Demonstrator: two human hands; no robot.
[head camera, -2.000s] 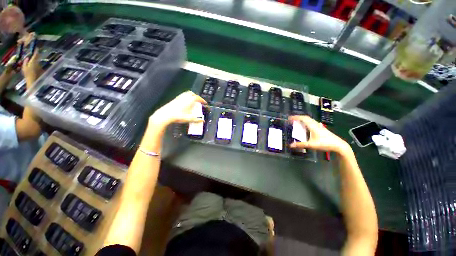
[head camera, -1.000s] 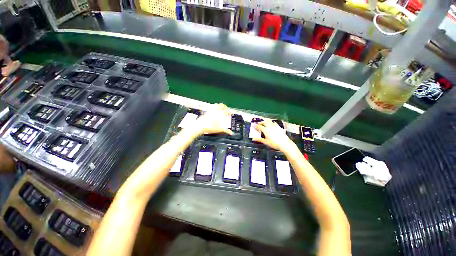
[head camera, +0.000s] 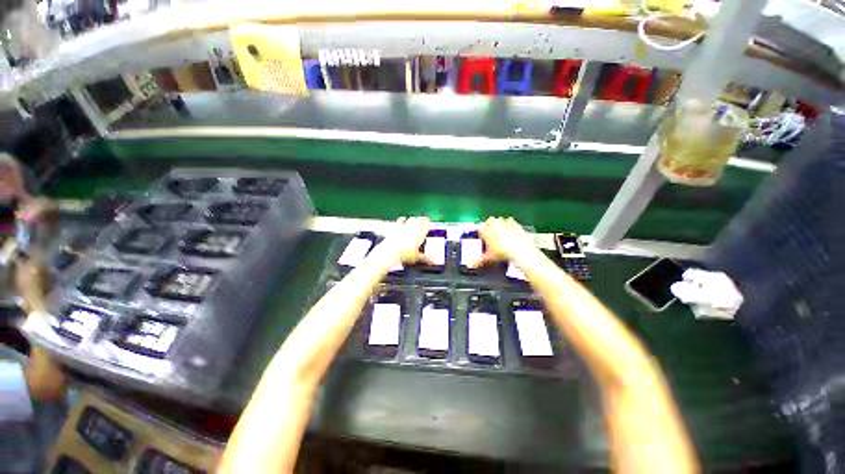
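A clear blister tray (head camera: 417, 363) lies before me with black phones in two rows. White rectangles show on the front-row phones (head camera: 434, 326) and on several in the back row. My left hand (head camera: 408, 243) has its fingers around a back-row phone (head camera: 435, 248) left of centre. My right hand (head camera: 500, 243) has its fingers around the neighbouring phone (head camera: 472, 250). My hands partly cover both phones and others beside them. Green glows show on the belt just behind my hands.
Stacked full trays (head camera: 255, 268) stand left, a carton with a phone tray (head camera: 83, 454) lower left. A spare keypad phone (head camera: 569, 248), smartphone (head camera: 656, 283) and tissue (head camera: 709, 293) lie right, beside dark empty trays (head camera: 797, 278). A post (head camera: 639, 185) holds a cup (head camera: 695, 153). Another worker is far left.
My hands have moved from the front row's ends to the back row and are now close together at its middle. White rectangles now show in the back row. The view has tilted up.
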